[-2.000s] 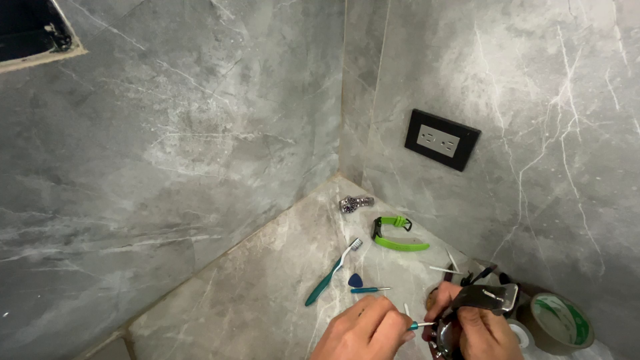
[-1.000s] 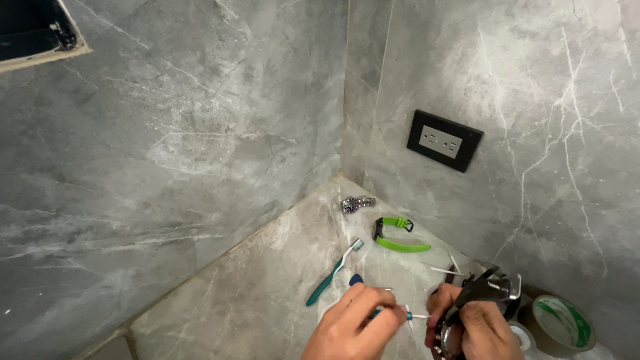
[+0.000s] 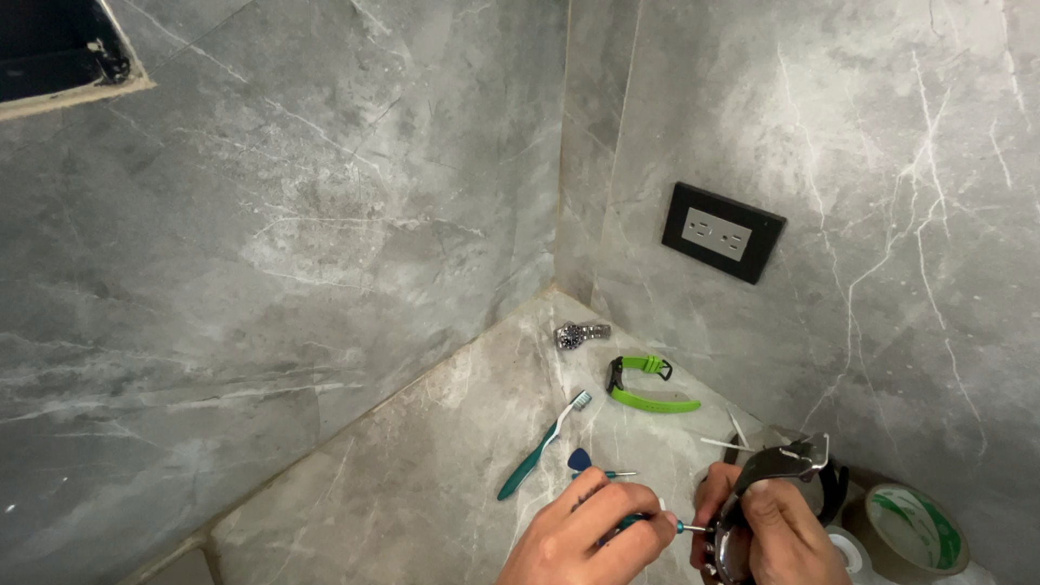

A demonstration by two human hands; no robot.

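Observation:
At the bottom right, my right hand (image 3: 772, 528) grips a wristwatch with a dark strap (image 3: 772, 467), its case (image 3: 734, 544) turned on edge. My left hand (image 3: 597, 528) holds a small teal screwdriver (image 3: 681, 527), whose metal shaft points right and meets the side of the case; whether the tip sits in a screw cannot be told. Just beyond my left hand lie a blue triangular pick (image 3: 578, 460) and another small screwdriver (image 3: 613, 474). A teal and white toothbrush (image 3: 536, 455) lies farther left. Behind are a watch with a green strap (image 3: 654, 402) and a metal-band watch (image 3: 581, 334).
A roll of tape (image 3: 918, 528) stands at the lower right, with a small white roll (image 3: 847, 552) beside it. Thin white sticks (image 3: 725, 444) lie near the right wall. A black-framed outlet (image 3: 723, 233) is on that wall; a recessed opening (image 3: 57, 49) is at upper left.
My left hand moved slightly left with the screwdriver, away from the watch, then back right until the shaft meets the case. My right hand still holds the watch.

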